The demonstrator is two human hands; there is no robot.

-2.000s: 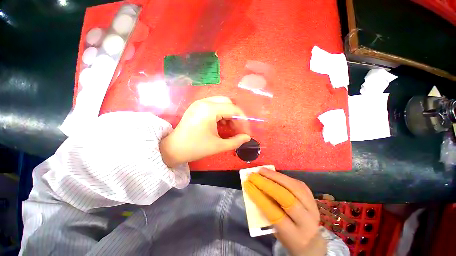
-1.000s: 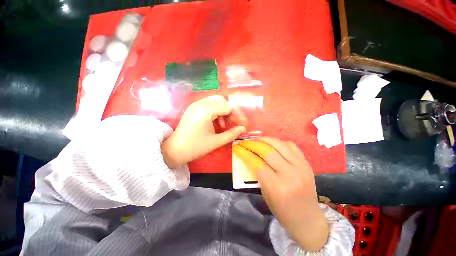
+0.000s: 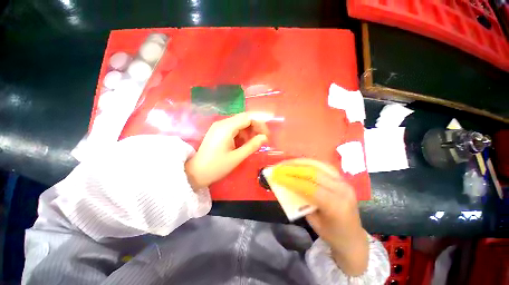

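A small round black disc (image 3: 264, 178) lies near the front edge of the red mat (image 3: 312, 61), partly covered by the card. My right hand (image 3: 329, 195), with yellow-orange finger cots, holds a cream card (image 3: 290, 201) whose upper end meets the disc. My left hand (image 3: 226, 150) is above the mat, up and left of the disc, thumb and fingers curled towards each other. Clear film (image 3: 273, 153) shows by its fingertips; glare hides whether the fingers pinch it. More clear film (image 3: 262, 93) lies near the green patch (image 3: 217, 100).
A strip of pale round discs (image 3: 139, 70) lies at the mat's left. White wipes (image 3: 386, 149) lie at the right edge, beside a clear jar with a metal top (image 3: 441, 147). Red trays stand at the upper right (image 3: 430, 25) and lower right (image 3: 397, 245).
My right hand has brought the card up from below the mat's edge onto the disc and tilted it. My left hand has drawn slightly away from the disc. The view has shifted.
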